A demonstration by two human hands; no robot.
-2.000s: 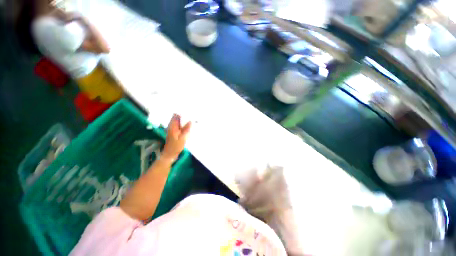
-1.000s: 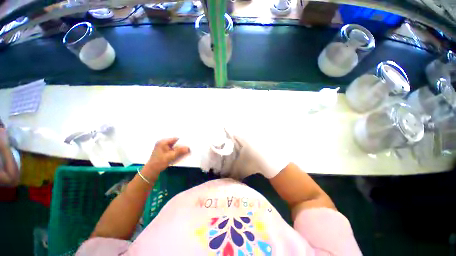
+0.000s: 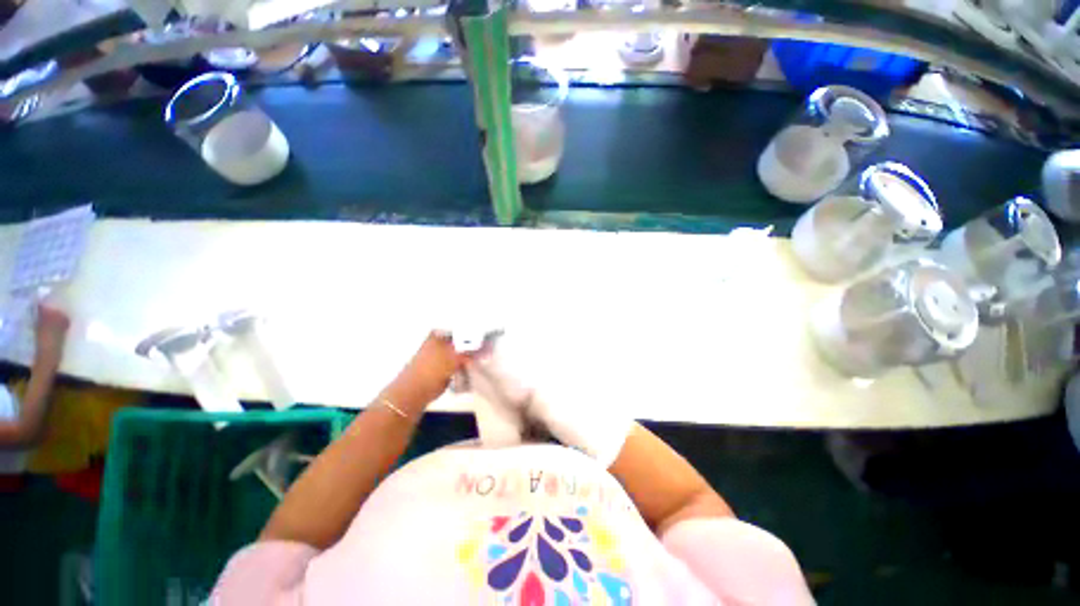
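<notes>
A white stemmed part [image 3: 475, 340] is between my two hands at the bench's front edge, close to my body; its flat end shows at the top, and the rest is mostly hidden. My left hand [image 3: 434, 365], bare, closes on its left side. My right hand [image 3: 512, 393], in a white glove, is on its right side and below; the fingers are blurred. Two more white stemmed parts [image 3: 204, 361] lie side by side at the bench's left front.
A green crate [image 3: 121, 509] stands below left with a white part [image 3: 275, 459] inside. Clear containers [image 3: 906, 317] crowd the bench's right end; others [image 3: 245, 144] stand on the dark conveyor [image 3: 367, 148] behind a green post [image 3: 494, 130]. Another person's arm [image 3: 45, 367] and a printed sheet [image 3: 50, 249] are far left.
The view has swung round to face the bench. My left hand, empty and apart one second ago, has come to my right hand and the white part. The right hand has moved slightly left.
</notes>
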